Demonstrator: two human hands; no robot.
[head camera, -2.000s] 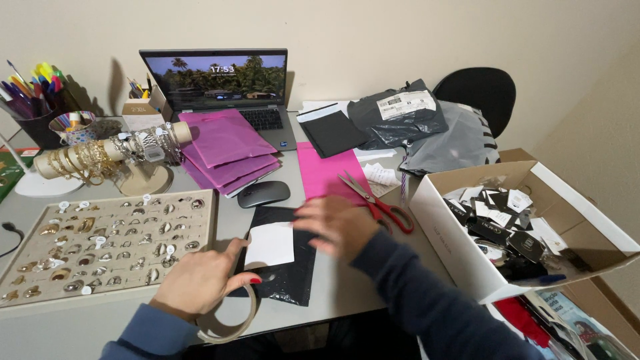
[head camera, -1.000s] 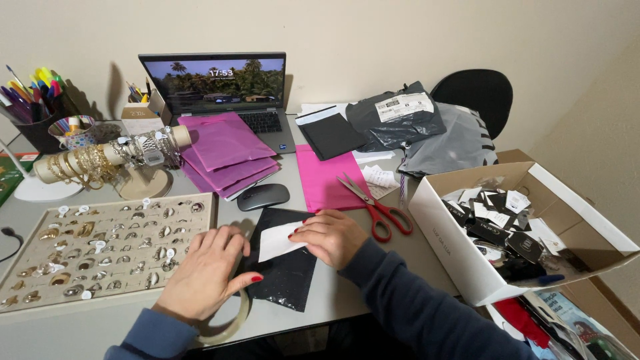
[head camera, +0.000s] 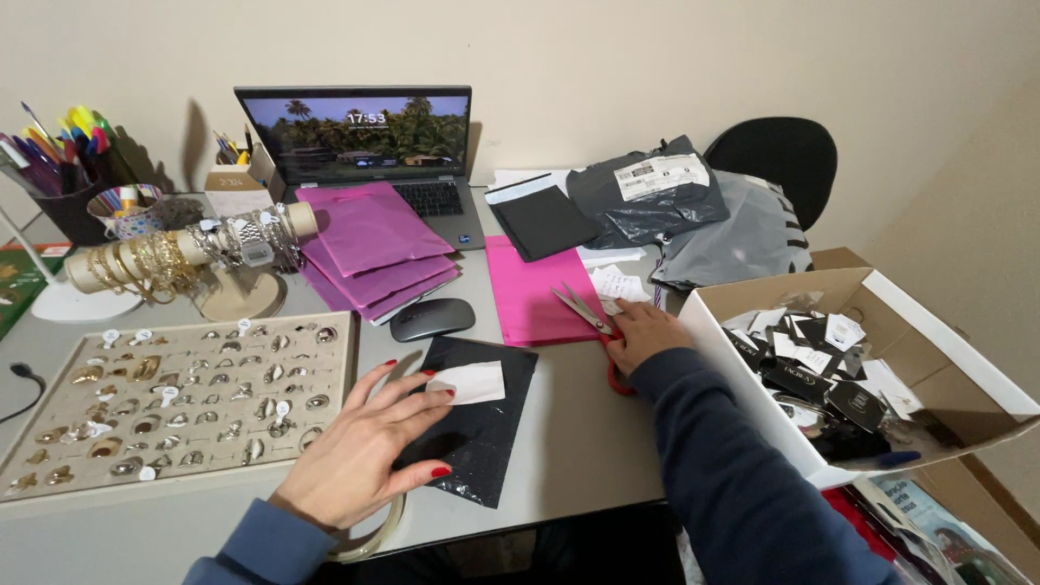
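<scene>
A black plastic mailer bag lies near the desk's front edge, with a folded white paper on its upper part. My left hand rests over the bag's left side, fingers spread, fingertips on the paper. My right hand is at the small printed paper slips, beside the red handles of the scissors; whether it grips anything is hidden. The scissors' blades lie over a bright pink bag. A roll of tape sits partly under my left wrist.
Left are a ring display tray and a bracelet stand. Behind are purple bags, a mouse, a laptop and grey parcels. An open cardboard box of black and white cards stands right.
The white paper was under both hands and now looks smaller and folded. My right hand has moved off it, right and away from me, to the paper slips by the scissors.
</scene>
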